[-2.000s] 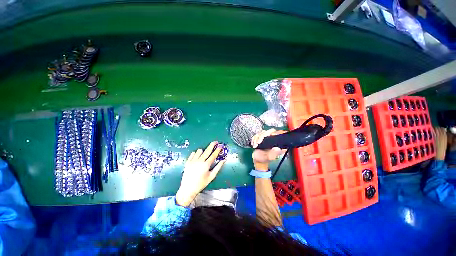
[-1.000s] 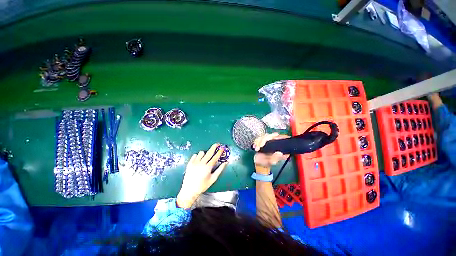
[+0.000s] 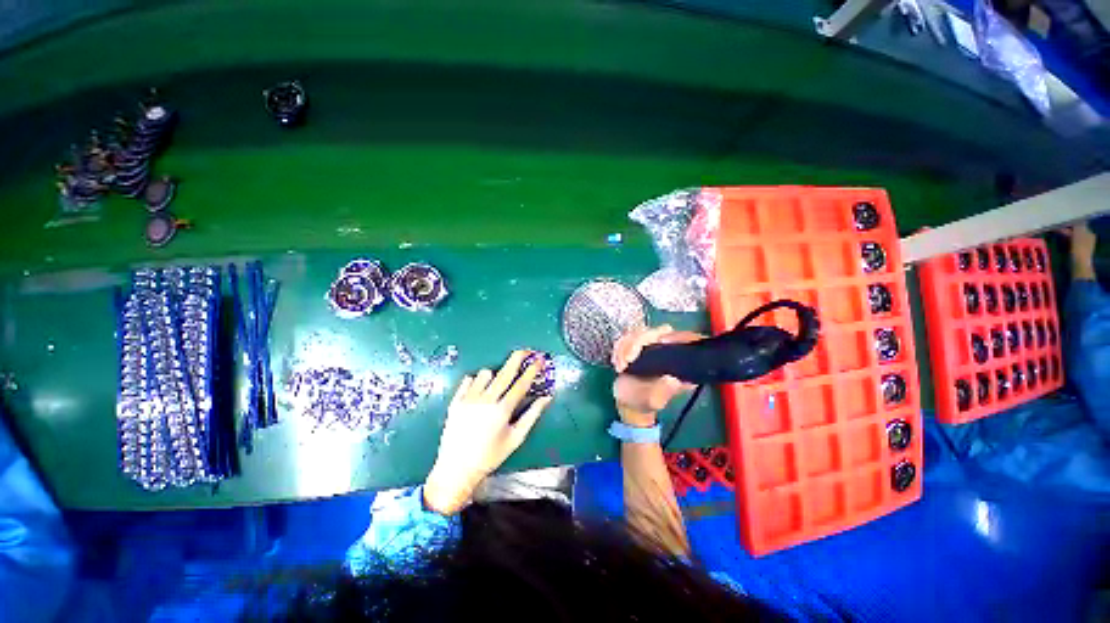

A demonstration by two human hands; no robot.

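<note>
My left hand point(image 3: 483, 426) rests on the green bench with its fingers on a round unit point(image 3: 536, 374). My right hand point(image 3: 645, 371) grips a thick black electric screwdriver point(image 3: 718, 354), held nearly level, its cord looping at the right end over the orange-red tray. The screwdriver's tip is at my right fingers and cannot be made out. A round dish of tiny silver screws point(image 3: 605, 321) touches or lies just behind my right fingers. Other round units point(image 3: 419, 286) sit together on the bench, left of the dish. A pile of loose silver parts point(image 3: 353, 399) lies left of my left hand.
Strip parts point(image 3: 171, 377) and thin empty strips point(image 3: 257, 353) lie at left. A compartment tray point(image 3: 803, 426) with units in its right column stands at right, a clear bag point(image 3: 672, 243) at its corner. A fuller tray point(image 3: 992, 329) is beyond, beside a person's arm. The conveyor point(image 3: 463, 201) carries clustered parts point(image 3: 116, 158).
The clustered parts and the single unit on the conveyor have moved left. The other person's hand has left the front of the far tray. My hands have stayed nearly in place.
</note>
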